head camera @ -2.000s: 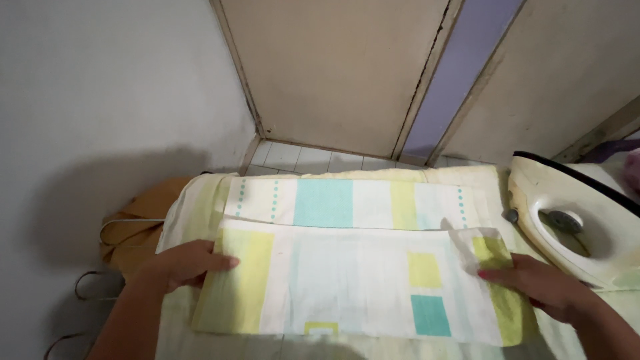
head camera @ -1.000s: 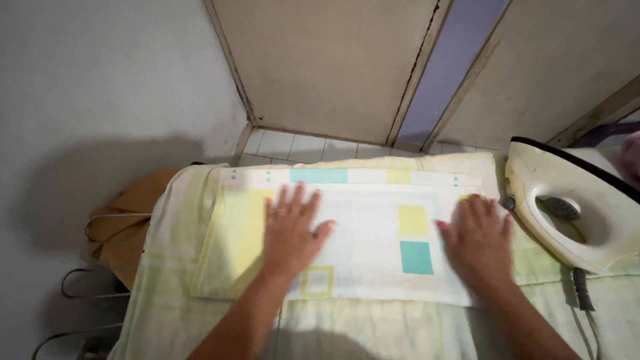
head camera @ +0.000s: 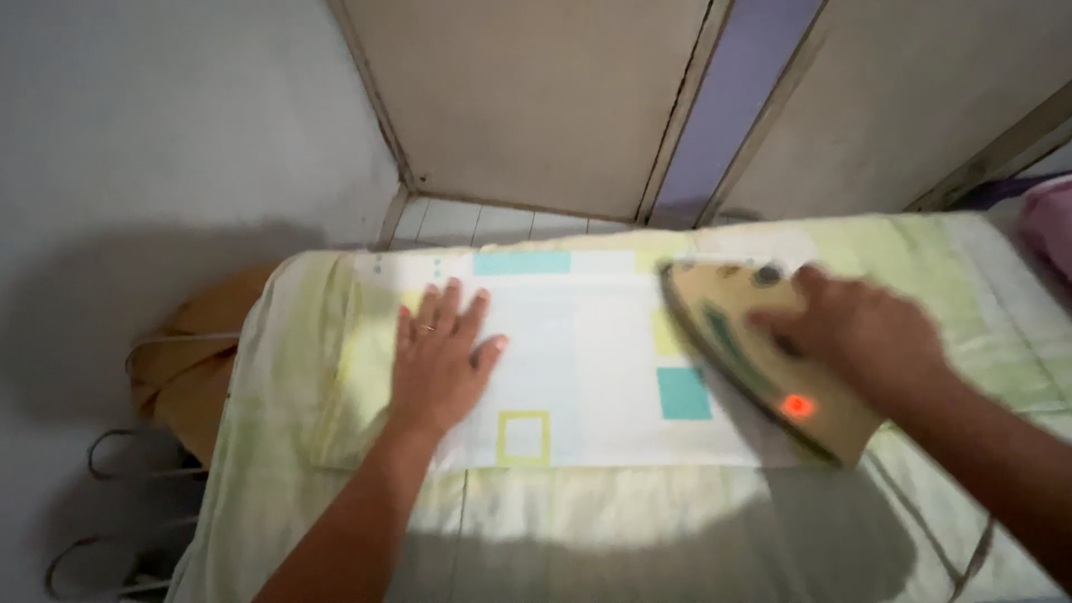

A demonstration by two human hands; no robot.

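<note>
A folded white cloth (head camera: 611,335) with teal, yellow-green and pale blue rectangles lies across a padded surface under a pale green and white cover. My left hand (head camera: 440,360) rests flat on its left part, fingers spread, a ring on one finger. On the cloth's right part stands a cream electric iron (head camera: 729,335), its pointed end toward the back left, with a red light lit on its side. My right hand (head camera: 863,335) is closed around the iron's handle, slightly blurred.
The cover (head camera: 904,276) reaches past the cloth on both sides. At the left edge hang a tan cloth (head camera: 180,368) and several metal hooks (head camera: 109,456), beside a pale wall. Door panels (head camera: 536,100) stand behind. A pink cloth (head camera: 1051,218) lies at the far right, and the iron's cord (head camera: 976,553) runs at the lower right.
My right hand has taken hold of the iron, which stood at the right, and it is now over the cloth's right part. My left hand has stayed on the cloth since a second ago.
</note>
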